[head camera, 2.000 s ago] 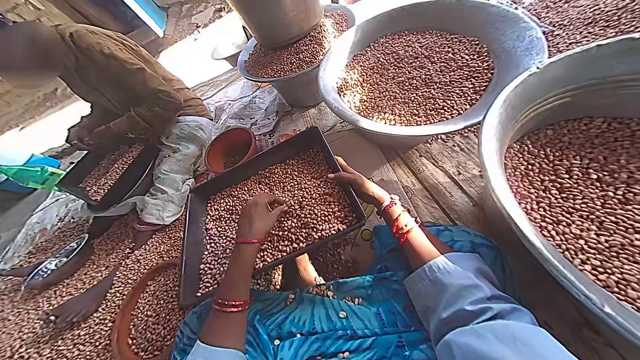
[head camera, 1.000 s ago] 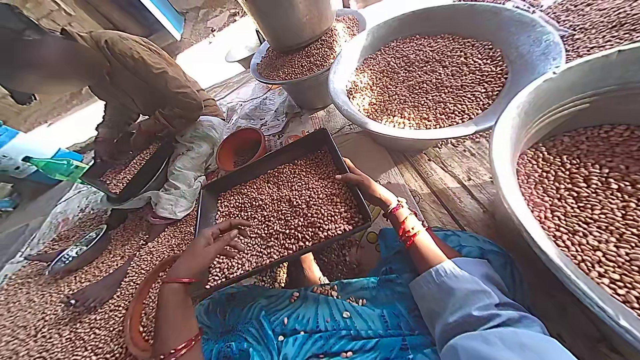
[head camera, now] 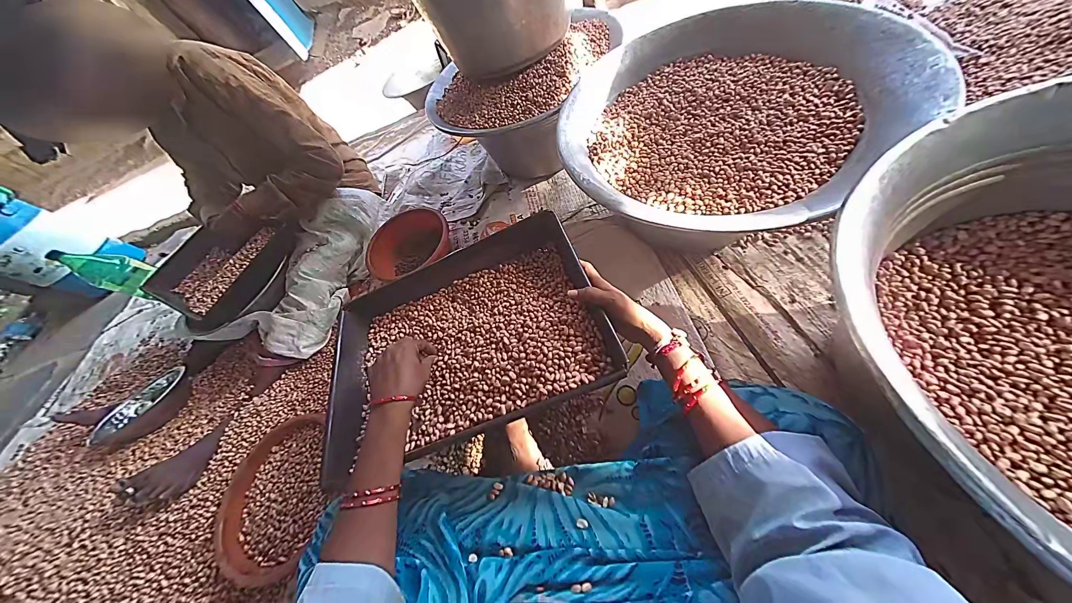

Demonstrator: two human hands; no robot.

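Observation:
A dark rectangular tray [head camera: 473, 445] full of reddish-brown shelled peanuts [head camera: 502, 335] rests tilted over my lap. My right hand [head camera: 615, 310] grips its right side, thumb on the inner edge. Over the left part of the peanuts is my left hand [head camera: 404, 368], fingertips drawn together; whether a small piece is between them cannot be seen. Red bangles circle both wrists. Loose peanuts lie on the blue patterned cloth [head camera: 536, 536] over my lap. A clay bowl [head camera: 409, 243] stands just beyond the tray, and a clay ring-shaped rim [head camera: 230, 536] surrounds peanuts at its lower left.
Large metal basins of peanuts [head camera: 854, 226] [head camera: 754, 222] stand on the right, with another basin [head camera: 519, 138] under a metal pot [head camera: 502, 33] behind. At left a person [head camera: 268, 126] bends over a second dark tray [head camera: 209, 314]. Peanuts cover the ground there, beside a metal dish [head camera: 138, 406].
My left hand was at the tray's near left side with fingers spread a second ago; now it is farther in over the peanuts, fingers together. My right hand has stayed on the tray's right side.

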